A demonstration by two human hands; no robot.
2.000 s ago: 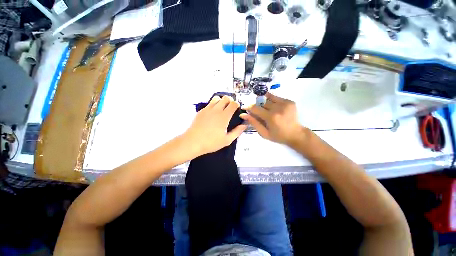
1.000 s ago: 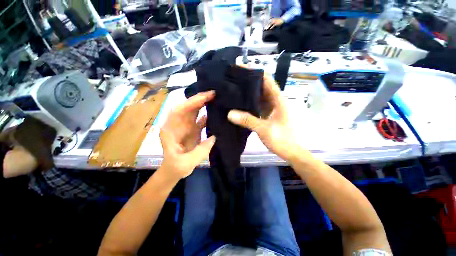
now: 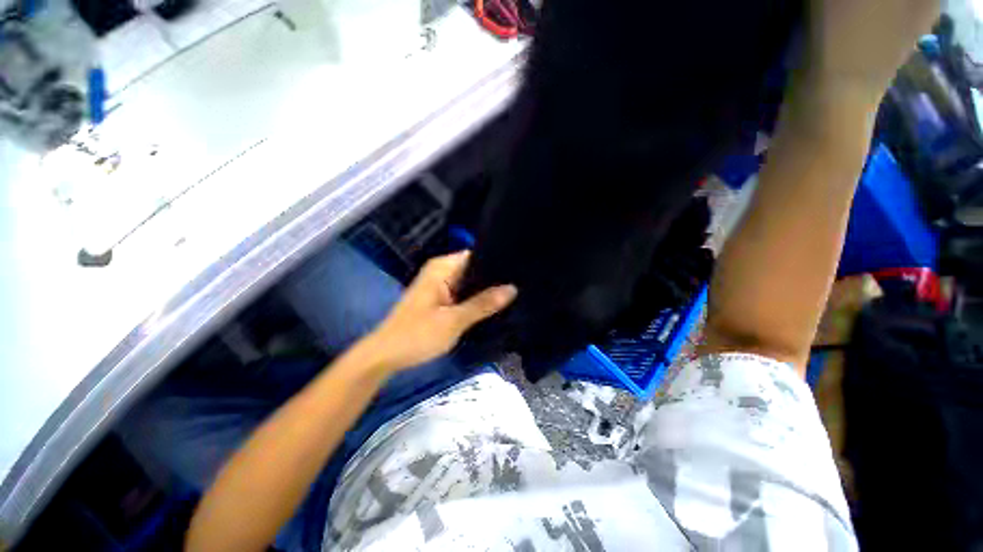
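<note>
A large black cloth piece [image 3: 636, 140] hangs in front of me, to the right of the machine table, above a blue crate [image 3: 647, 361]. My left hand [image 3: 437, 307] pinches its lower left edge between thumb and fingers. My right arm is raised at the upper right, and my right hand [image 3: 868, 27] is cut off by the top edge of the picture. The fingers of my right hand are hidden, so its grip does not show. The cloth covers part of the crate.
The white table [image 3: 248, 119] with its curved front edge lies at the left. Presser-foot parts [image 3: 92, 162] are at far left. Red scissor handles [image 3: 501, 15] lie at the table's right end. Black cloth lies in the crate. Another blue crate [image 3: 889, 221] and something red stand at right.
The view has turned right and down. The black cloth has moved from over the table to beside it, above the crate. My right arm has risen; my left hand now pinches the cloth's edge.
</note>
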